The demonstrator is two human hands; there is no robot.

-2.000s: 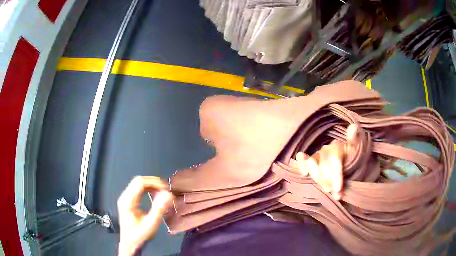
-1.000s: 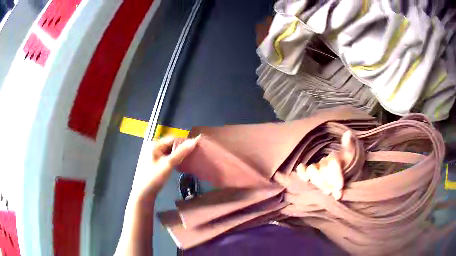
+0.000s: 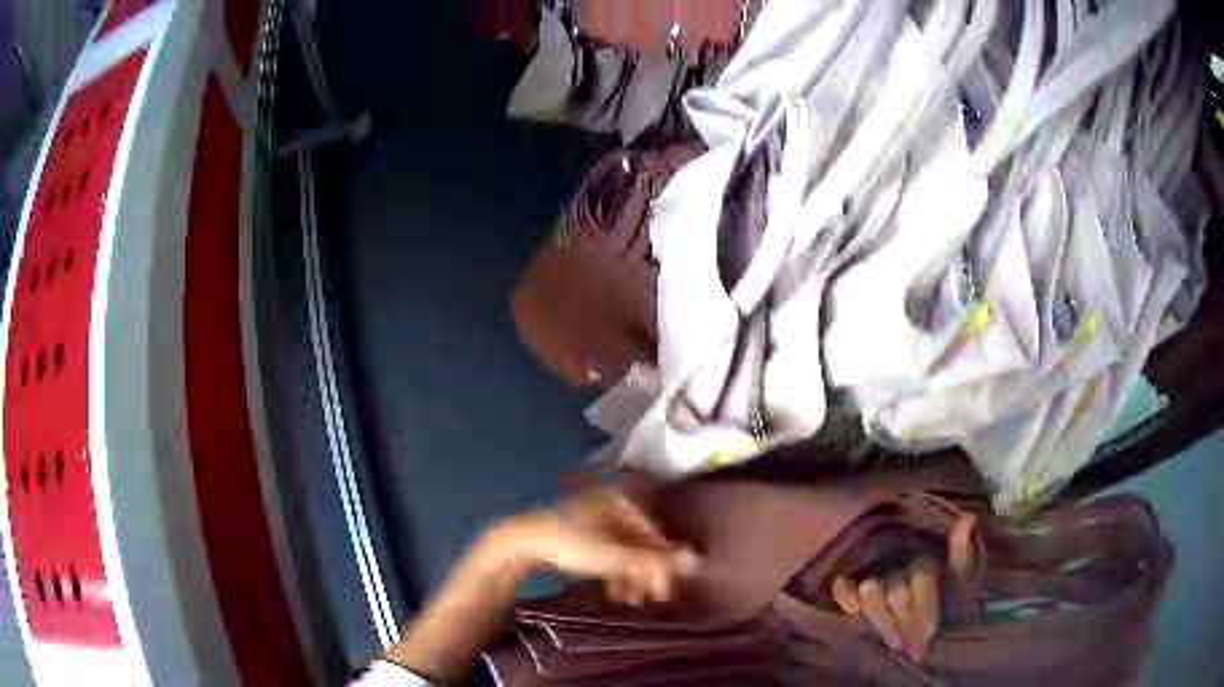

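Note:
A bundle of brown flat bag panels point(image 3: 752, 537) with long looped handles point(image 3: 1074, 550) lies across the bottom right. My right hand point(image 3: 897, 597) shows through the loops, fingers curled, with the handles around it; its wrist is hidden. My left hand point(image 3: 604, 544) reaches in from the lower left over the left part of the panels. It is blurred, its fingers are partly bent, and no panel shows in its grip. Whether it touches the bundle is unclear.
Off-white bags with pale handles and yellow marks point(image 3: 913, 228) hang just beyond the bundle. A rounded brown piece point(image 3: 577, 302) shows beside them. Pale pieces point(image 3: 604, 87) hang at the top. A red and white unit point(image 3: 74, 349) and a thin white bar point(image 3: 336, 416) stand at left.
The view has shifted, and the off-white bags are now larger and nearer. My left hand has let go of the panel it had lifted and moved right over the bundle. My right hand stays within the handles.

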